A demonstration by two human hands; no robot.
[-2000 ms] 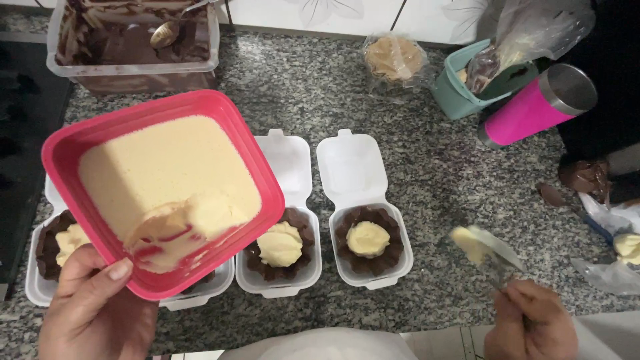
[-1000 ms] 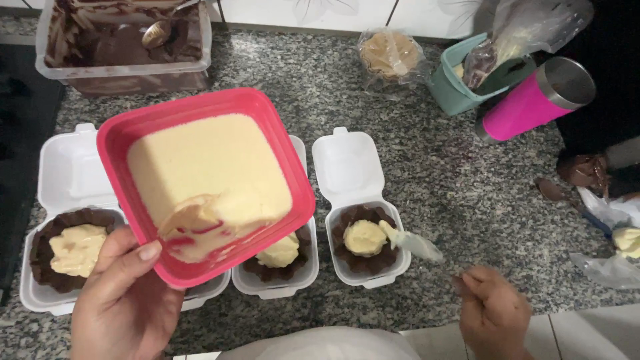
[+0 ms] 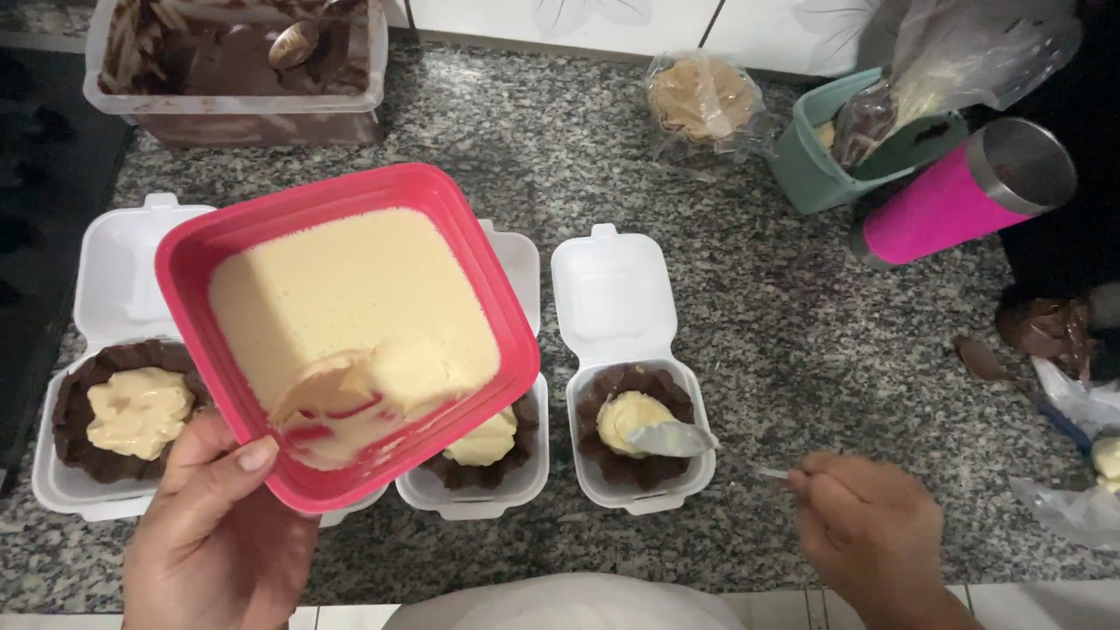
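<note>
My left hand [image 3: 223, 525] grips the near left corner of a red square plastic container [image 3: 516, 332] of pale cream [image 3: 350, 280], tilted over the foam boxes. My right hand [image 3: 866, 525] pinches the handle of a spoon, whose cream-coated bowl [image 3: 672, 439] rests at the cream in the rightmost chocolate shell [image 3: 604, 385]. That shell sits in an open white foam box [image 3: 612, 297]. Another shell with cream [image 3: 481, 437] is partly hidden by the red container. At the left, a fluted chocolate shell [image 3: 74, 429] holds a dollop of cream [image 3: 140, 411] in its own foam box [image 3: 122, 271].
A plastic tub of chocolate [image 3: 254, 127] with a spoon [image 3: 293, 45] stands at the back left. Along the back right are wrapped wafer-like discs [image 3: 704, 96], a green container [image 3: 809, 166] with bags, and a pink tumbler [image 3: 945, 206]. A chocolate-smeared spoon [image 3: 984, 359] lies at the right.
My right hand has moved left, bringing the spoon from over the bare counter to the rightmost shell. The red container has shifted right in my left hand, uncovering more of the leftmost box.
</note>
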